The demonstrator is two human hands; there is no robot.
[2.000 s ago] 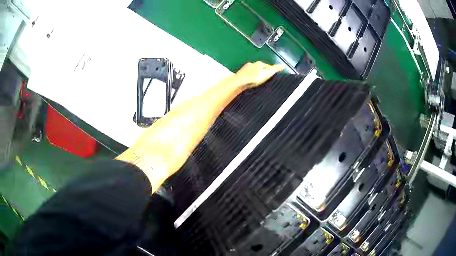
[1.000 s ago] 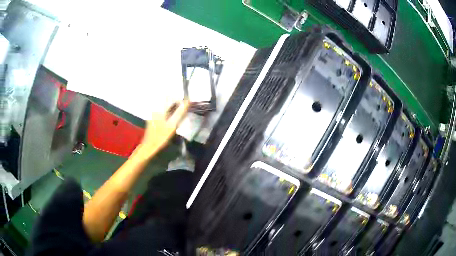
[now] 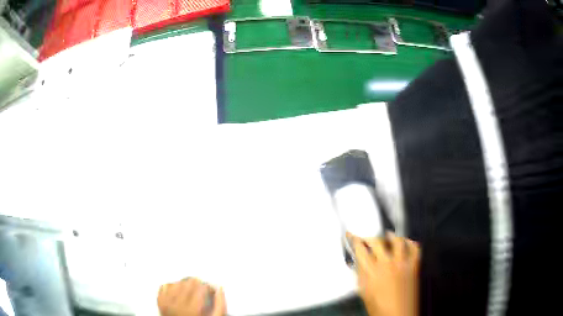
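Note:
A phone middle frame (image 3: pixel 350 170), dark with a pale open centre, lies slightly blurred on the white cover sheet (image 3: pixel 259 210) beside the tray stack. My right hand (image 3: pixel 390 271) is at its near end, fingers closed over that end. A second dark edge shows along its right side; whether it is another frame I cannot tell. My left hand (image 3: pixel 190 297) is at the bottom edge, cut off, fingers curled; whether it holds anything is not clear.
The stack of black trays (image 3: pixel 438 166) with a white band fills the right side. Several frames (image 3: pixel 355 36) lie in a row on the green conveyor belt (image 3: pixel 284 86). Red trays (image 3: pixel 148 12) are at upper left. Grey metal machinery (image 3: pixel 31 265) stands at lower left.
The view has turned, bringing the red trays and the belt's row of frames into sight. One hand was at the frame earlier; now both hands show, the right at the frame's near end.

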